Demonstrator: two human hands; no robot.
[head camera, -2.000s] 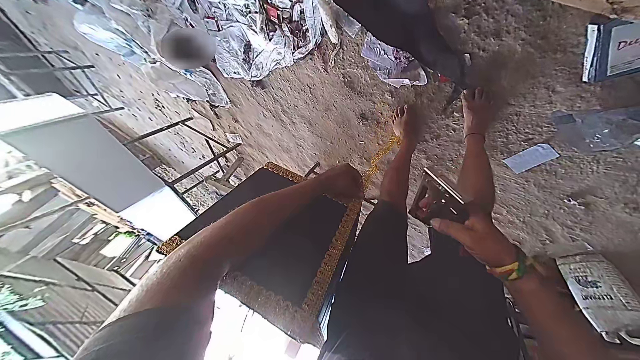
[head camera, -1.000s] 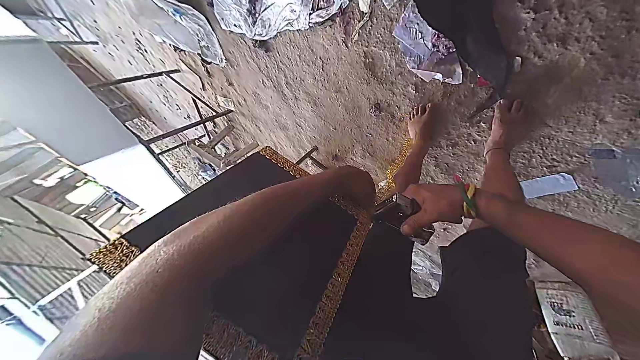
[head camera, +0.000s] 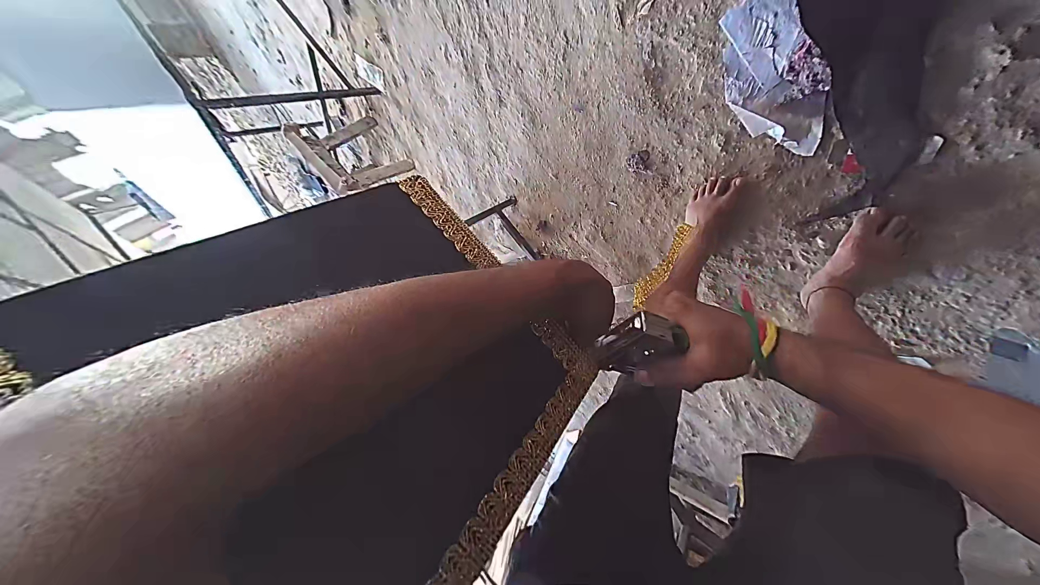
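Note:
A black cloth-covered panel (head camera: 309, 252) lies before me, with gold braided trim (head camera: 520, 471) along its edges. My left hand (head camera: 581, 301) is at the panel's corner, on or beside the trim; its fingers are hidden, so its grip cannot be told. My right hand (head camera: 707, 341) is closed around a metal staple gun (head camera: 642, 341), whose front end meets the trim at the corner. From beside the hands, a loose length of yellow-gold trim (head camera: 662, 268) runs toward one foot. A red, green and yellow band circles my right wrist.
My bare feet (head camera: 865, 244) rest on rough ground (head camera: 504, 106). Dark cloth (head camera: 869, 81) and crumpled plastic (head camera: 776, 77) lie beyond them. A metal frame (head camera: 284, 99) and wooden pieces (head camera: 349, 154) stand at upper left. A thin metal leg (head camera: 512, 227) projects past the panel.
My right hand has brought the staple gun from over my legs to the panel's corner beside my left hand. The view has moved closer to the panel.

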